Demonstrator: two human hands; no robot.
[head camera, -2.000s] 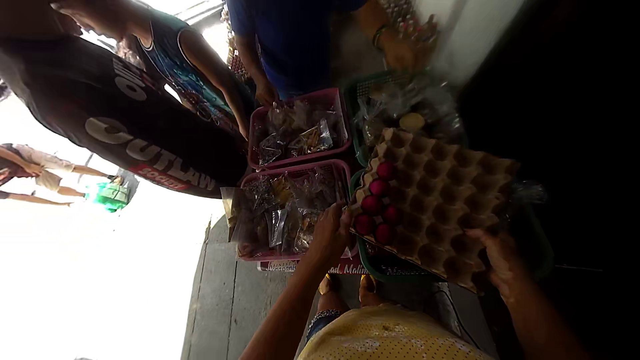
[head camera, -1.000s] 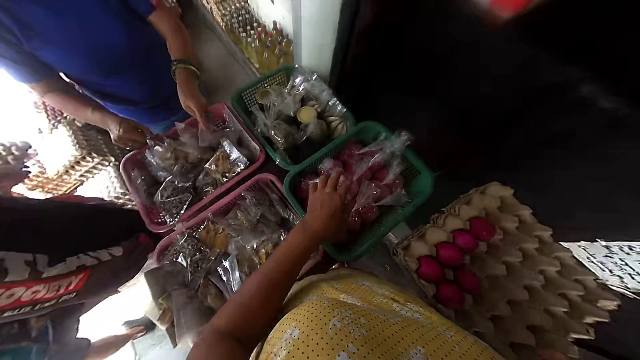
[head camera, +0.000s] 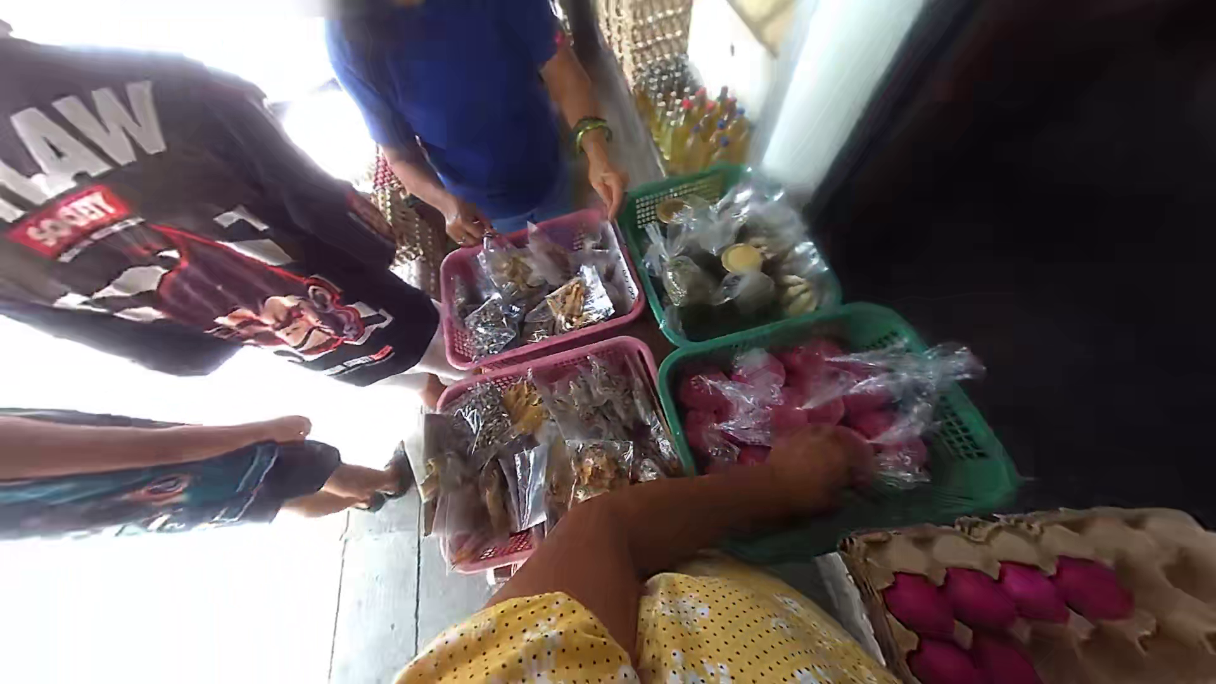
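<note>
My left hand (head camera: 822, 465) reaches from the lower middle into the front green plastic basket (head camera: 988, 456). Blurred, it touches or hovers just over the pink eggs (head camera: 812, 366) in clear plastic bags; its fingers are partly hidden, so its grip is unclear. My right hand is out of view. At the lower right lies a cardboard egg tray (head camera: 1164, 570) with several deep pink eggs (head camera: 980, 597) in its cups. Left of the green basket is a pink basket (head camera: 641, 351) of small plastic packets (head camera: 598, 465).
Behind stand another pink basket (head camera: 456, 351) with packets and a green basket (head camera: 665, 195) with bagged goods. A person in blue (head camera: 484, 104) has both hands at the far pink basket. A person in a dark printed shirt (head camera: 190, 209) stands left. Bottles (head camera: 703, 128) stand beyond.
The egg tray, held in both my hands two seconds ago, now lies at the lower right. My left hand has moved within the green basket toward its near side. The view has shifted.
</note>
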